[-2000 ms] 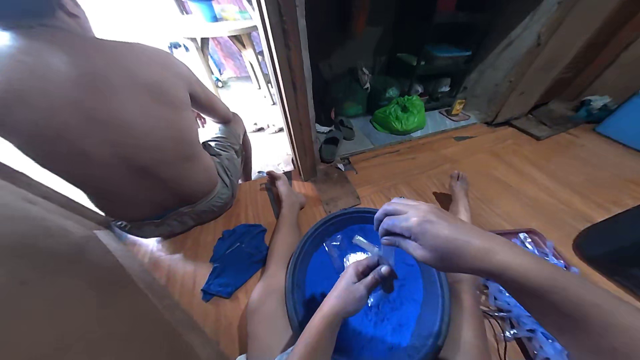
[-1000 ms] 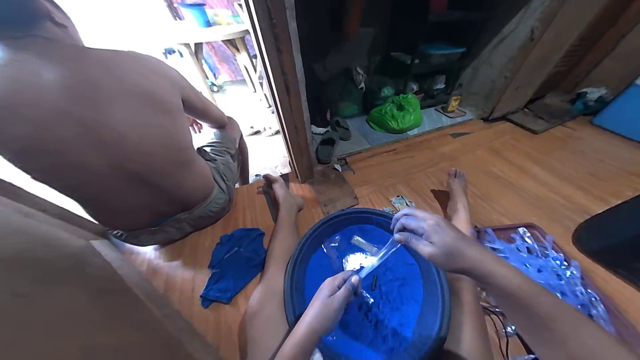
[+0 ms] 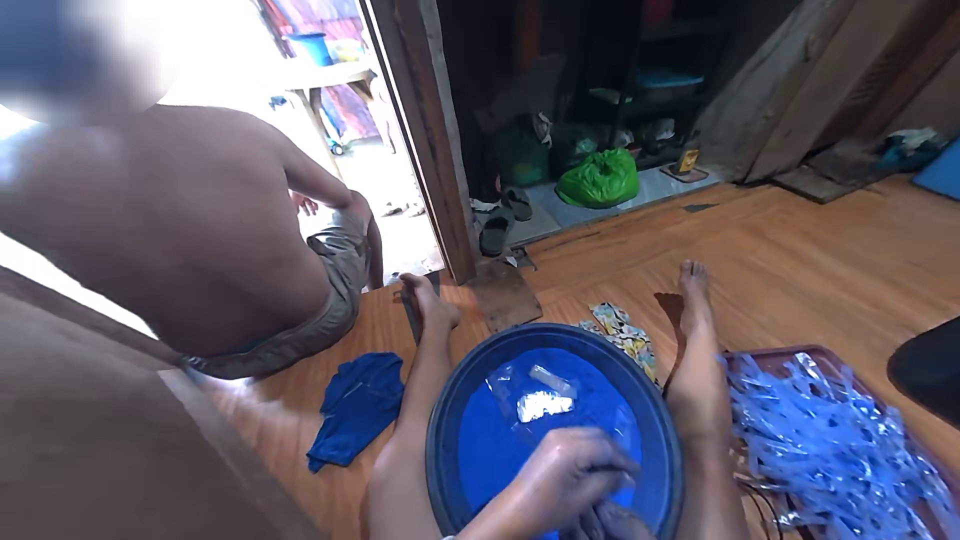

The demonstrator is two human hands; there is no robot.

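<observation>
A round dark tub (image 3: 442, 450) with bright blue contents stands between my legs. Clear plastic pieces (image 3: 553, 381) lie in its far half, beside a bright white patch. My left hand (image 3: 574, 472) is over the near part of the tub, its fingers curled; what they hold, if anything, is not visible. Just below it, at the bottom edge, my right hand (image 3: 611, 521) is partly hidden and in shade, close to or touching the left. To the right, a reddish-brown tray (image 3: 814, 351) bears a heap of bluish clear plastic strips (image 3: 832, 442).
A shirtless person (image 3: 172, 225) sits in the doorway at left. On the wooden floor lie a dark blue cloth (image 3: 360, 405) and a patterned cloth (image 3: 630, 337). A green plastic bag (image 3: 600, 178) and slippers (image 3: 496, 229) are beyond; a black object (image 3: 930, 371) is at far right.
Both my hands have moved down toward the near side of the tub. The clear plastic strip stretched between them a second ago is out of sight. More of the patterned cloth shows.
</observation>
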